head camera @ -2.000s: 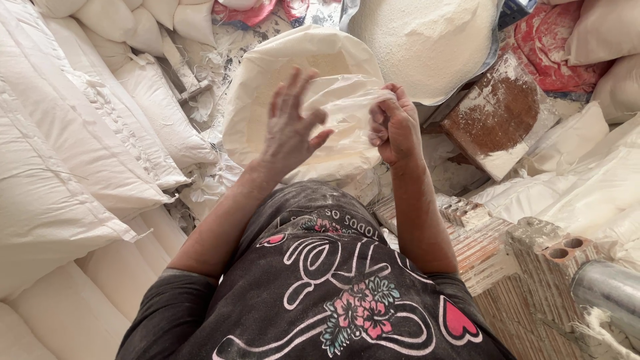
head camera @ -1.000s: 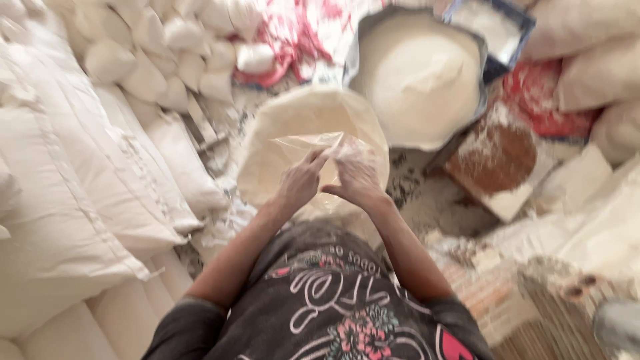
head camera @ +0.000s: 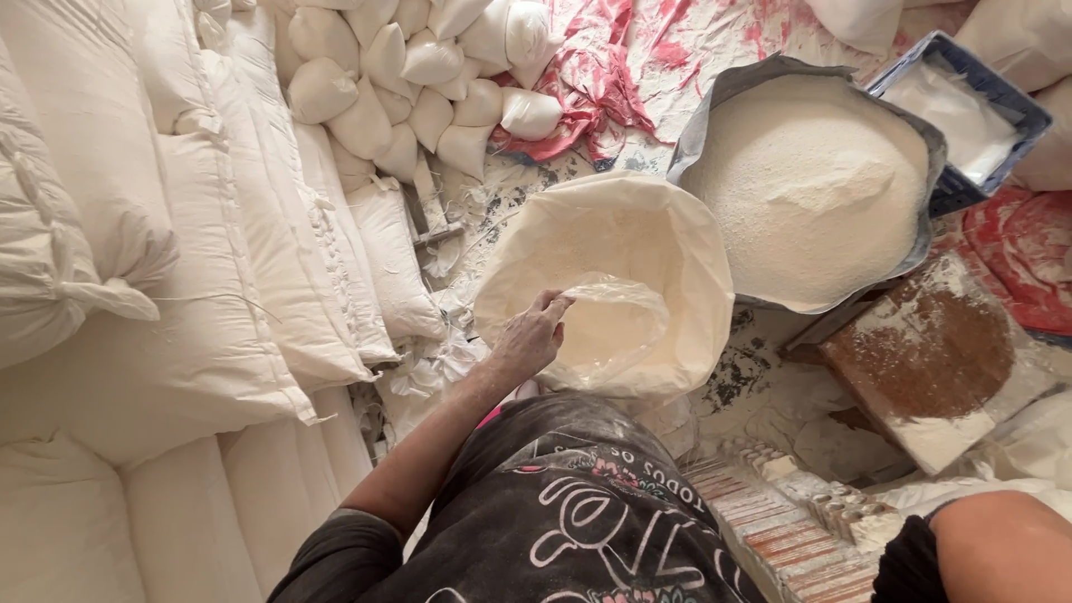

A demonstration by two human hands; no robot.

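My left hand [head camera: 529,337] pinches the rim of a clear plastic bag [head camera: 624,293], whose mouth stands open as a loop. The bag hangs within a large white sack [head camera: 678,218] with its top spread wide, and off-white powder shows inside. Beyond it to the right, a grey-lined tub [head camera: 695,142] holds a heap of off-white powder [head camera: 821,176]. Only my right upper arm and black sleeve show at the lower right; the right hand is out of view.
Large stuffed white sacks [head camera: 209,335] are stacked on the left. Small filled bags [head camera: 431,63] are piled behind, beside red plastic sheeting [head camera: 595,84]. A blue crate [head camera: 1034,126] with white content, a powdered brown board [head camera: 930,343] and hollow clay bricks [head camera: 787,519] stand on the right.
Both hands were together at the plastic bag; now the right hand has left it and gone out of view at the right. The bag's mouth has opened into a loop. The view has shifted.
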